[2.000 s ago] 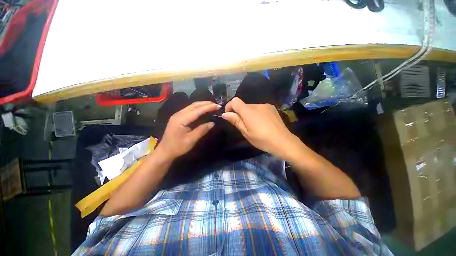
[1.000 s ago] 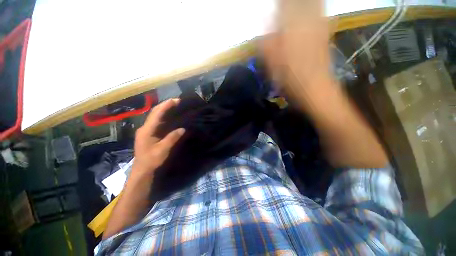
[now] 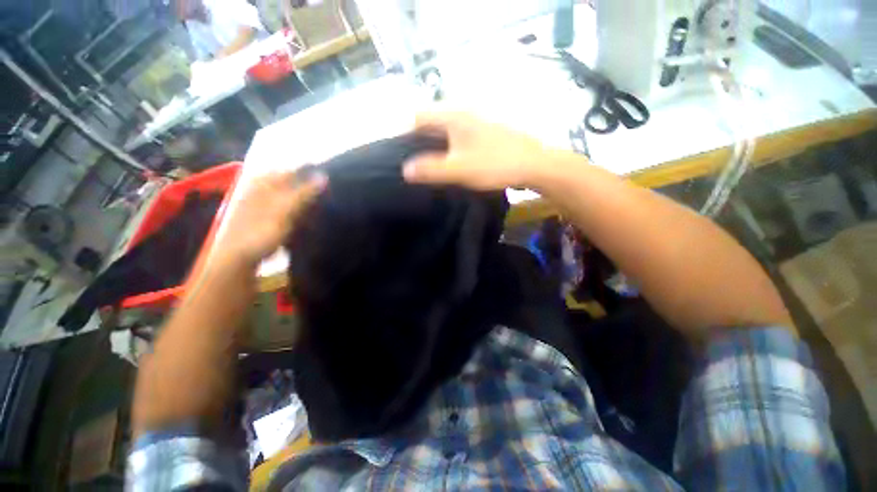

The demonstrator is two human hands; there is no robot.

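Observation:
A black garment (image 3: 385, 279) hangs from both hands, from the white table's front edge down over the lap. My left hand (image 3: 264, 211) is blurred and grips the garment's upper left corner. My right hand (image 3: 471, 154) pinches its upper edge between thumb and fingers, above the table. The upper edge runs as a folded band between the hands. The lower end lies against the plaid shirt.
Black-handled scissors (image 3: 615, 106) lie on the white table (image 3: 337, 120), beside a white sewing machine (image 3: 664, 43). A red basket (image 3: 207, 183) with black cloth stands at left. A cardboard box (image 3: 841, 288) is at right. A person (image 3: 226, 24) sits far back at upper left.
The view has tilted up and shows more of the table. The right hand has come back from the table to the garment. Both hands now hold the garment up, spread between them.

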